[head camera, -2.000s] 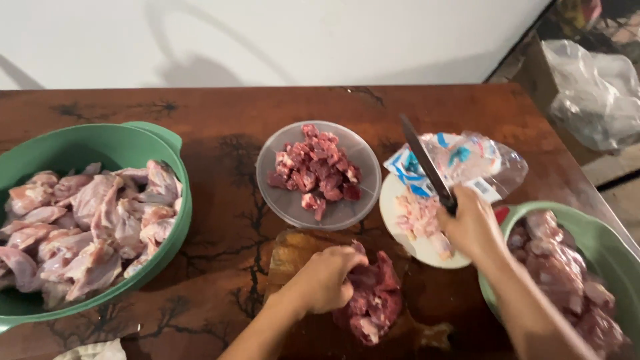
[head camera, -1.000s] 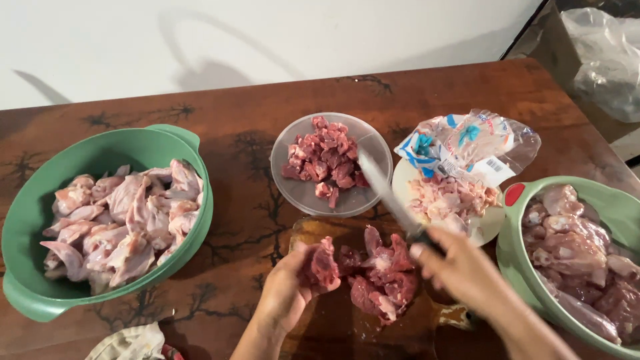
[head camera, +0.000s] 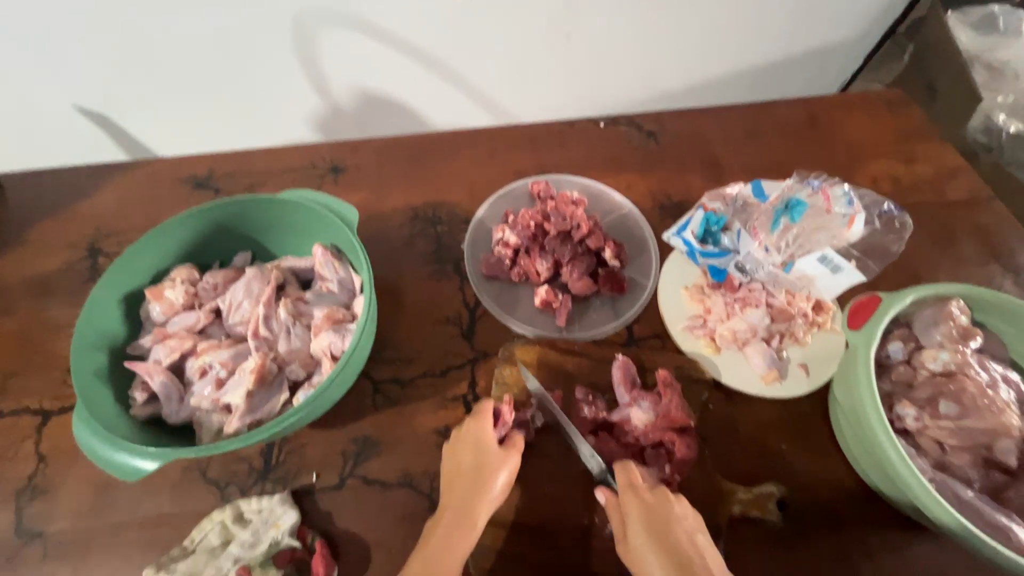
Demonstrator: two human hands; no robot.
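My left hand (head camera: 480,456) holds a small piece of raw red meat (head camera: 512,416) down at the left part of a wooden cutting board (head camera: 512,372). In my right hand (head camera: 652,512) is a kitchen knife (head camera: 570,432), its blade slanting up and left beside that piece. A larger chunk of raw meat (head camera: 644,412) lies on the board just above my right hand. Behind the board, a round clear plastic lid or plate (head camera: 504,304) bears a heap of cut meat cubes (head camera: 560,244). The lower part of the board is partly hidden by my hands.
On the left stands a green bowl (head camera: 96,320) of raw chicken pieces (head camera: 248,336). At right are a pale plate (head camera: 768,384) of trimmings, a crumpled plastic bag (head camera: 800,224) and a light green bowl (head camera: 856,432) of raw meat. A cloth (head camera: 240,536) lies at the near left.
My right hand has brought the knife from over the plates down to the board. My left hand has lowered its meat piece to the board, left of the larger chunk.
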